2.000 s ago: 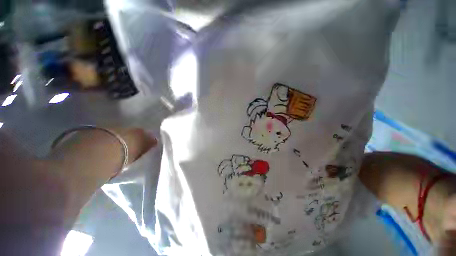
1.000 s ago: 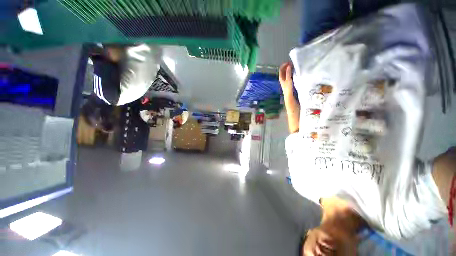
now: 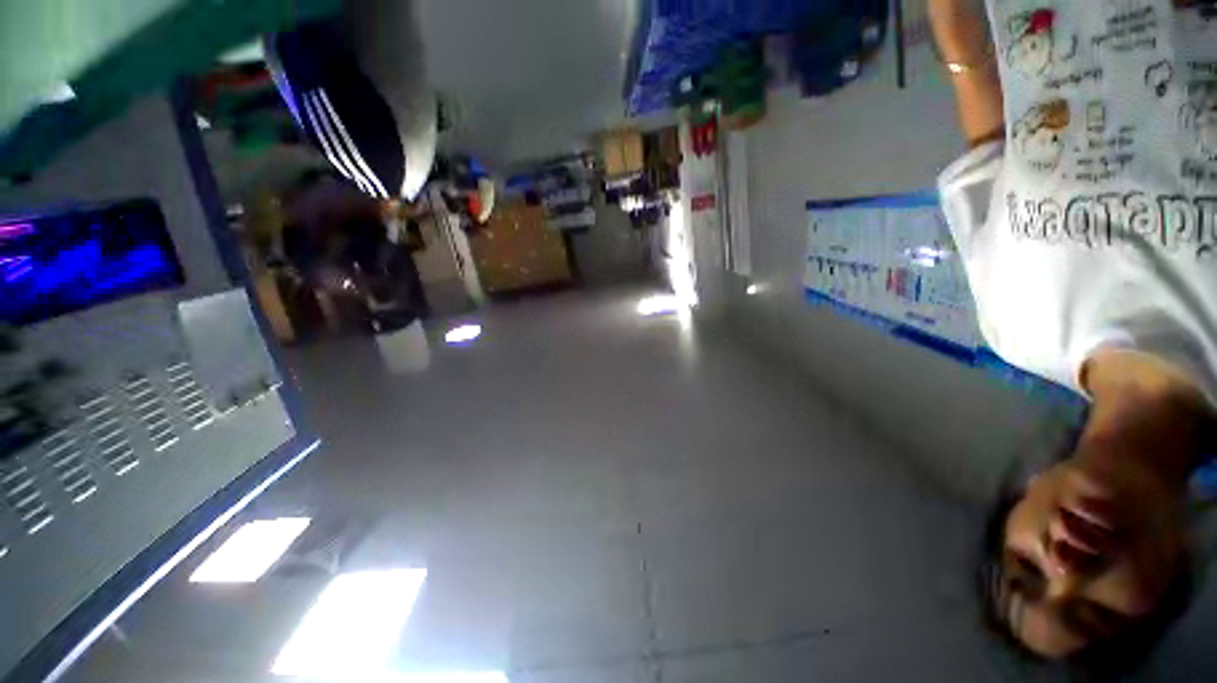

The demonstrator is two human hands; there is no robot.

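The picture is upside down and tilted. Nearest is a person in a white printed T-shirt [image 3: 1121,200], upside down at the right edge. A bare forearm [image 3: 974,100] with a thin bracelet runs up out of the top edge; its hand is cut off, and whose arm it is cannot be told. Neither of my hands can be made out. No held object shows.
A grey machine cabinet [image 3: 234,354] with louvred vents and a dark window glowing blue and pink [image 3: 94,260] is at left. Blurred dark striped clothing [image 3: 350,134] shows at upper left. A blue-edged white board [image 3: 888,274] hangs on the wall. Bright light panels [image 3: 350,620] lie along the bottom.
The view has swung off the close-up shirt to the room. Since the second frame, the shirted person has shifted right, the wall board has come into view, and the red-stringed wrist has left view.
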